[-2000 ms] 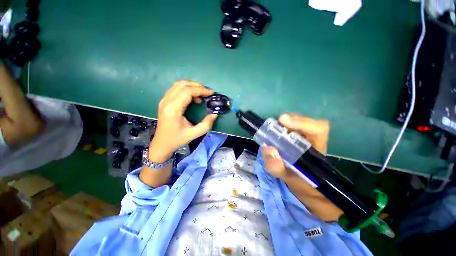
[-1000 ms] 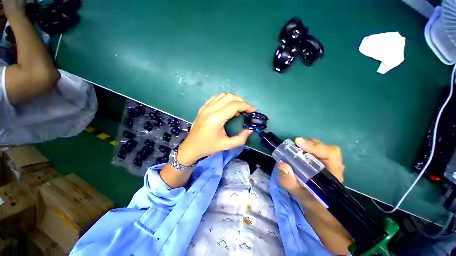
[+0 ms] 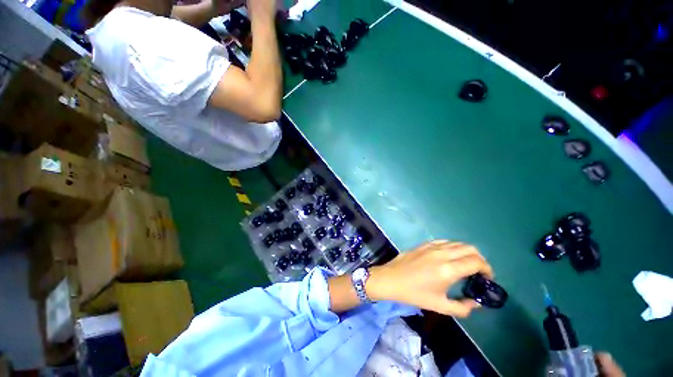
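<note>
My left hand (image 3: 435, 276) holds a glossy black plastic housing (image 3: 485, 291) between thumb and fingers, above the green bench near its front edge. The glue dispensing syringe (image 3: 561, 331) points up the frame at the lower right, its blue needle apart from the housing. My right hand (image 3: 608, 366) shows only as fingertips at the clear sleeve around the syringe, cut off by the bottom edge. The syringe's rear is out of view.
Grouped housings (image 3: 574, 241) and a white wipe (image 3: 656, 294) lie at right on the green bench (image 3: 413, 147). Several single housings (image 3: 575, 149) lie near the far edge. A neighbour in white (image 3: 184, 88) sits beside a pile of housings (image 3: 317, 53). A blister tray (image 3: 310, 224) and cardboard boxes (image 3: 122, 239) are lower left.
The view has swung left, showing more of the neighbour, boxes and far bench edge. The needle, at the housing one second ago, is now away from it. Most of my right hand has left the picture.
</note>
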